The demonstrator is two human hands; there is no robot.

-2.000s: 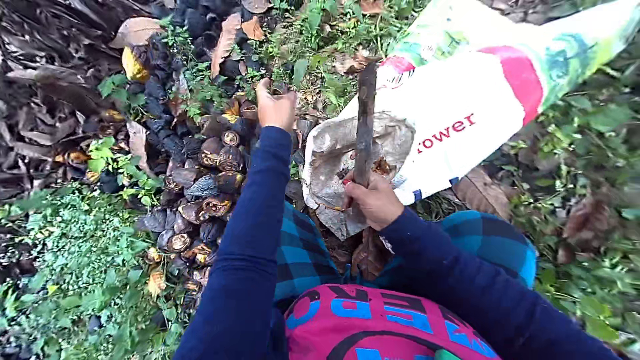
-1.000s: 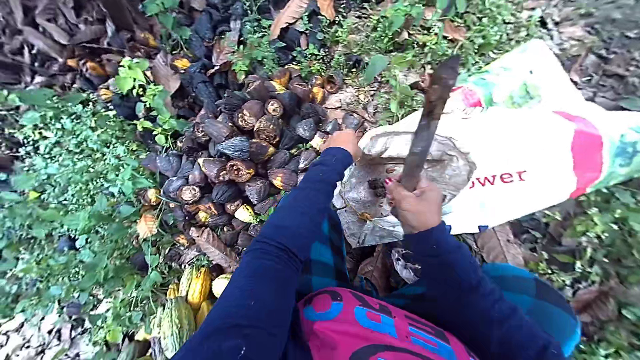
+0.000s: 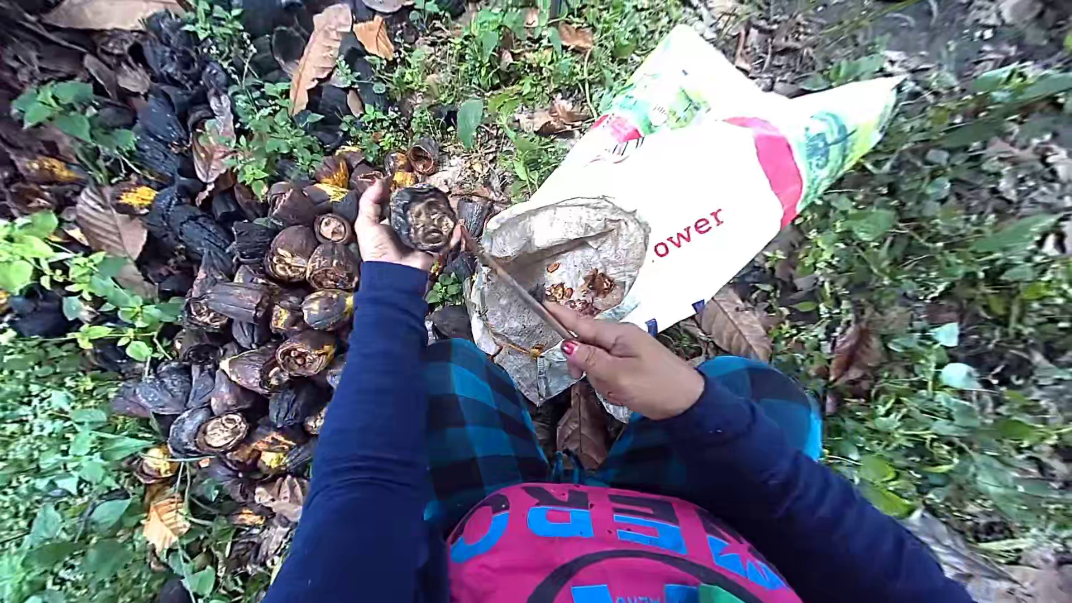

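A dark, opened cacao pod half (image 3: 425, 219) rests in my left hand (image 3: 389, 226), its cut side facing up. My right hand (image 3: 624, 356) grips a long thin blade (image 3: 519, 289), seen nearly edge-on, whose far end reaches the pod in my left hand. Between my hands, the open mouth of a white printed woven sack (image 3: 712, 184) lies on the ground, with a few brown bits of pod or beans (image 3: 586, 289) on its inner side. Left of my left arm is a heap of brown and blackened cacao pod husks (image 3: 289, 310), many of them cut open.
Low green weeds (image 3: 50, 452) grow along the left side, and more plants (image 3: 946, 251) stand on the right. Dry brown leaves (image 3: 733, 325) lie beside the sack. Blackened old husks (image 3: 180, 167) cover the ground at the upper left. My knees are close to the sack's mouth.
The blade stood raised above the sack's mouth before and now points left, low, to the pod. My left hand, earlier reaching at the heap's edge, now holds the pod half palm up.
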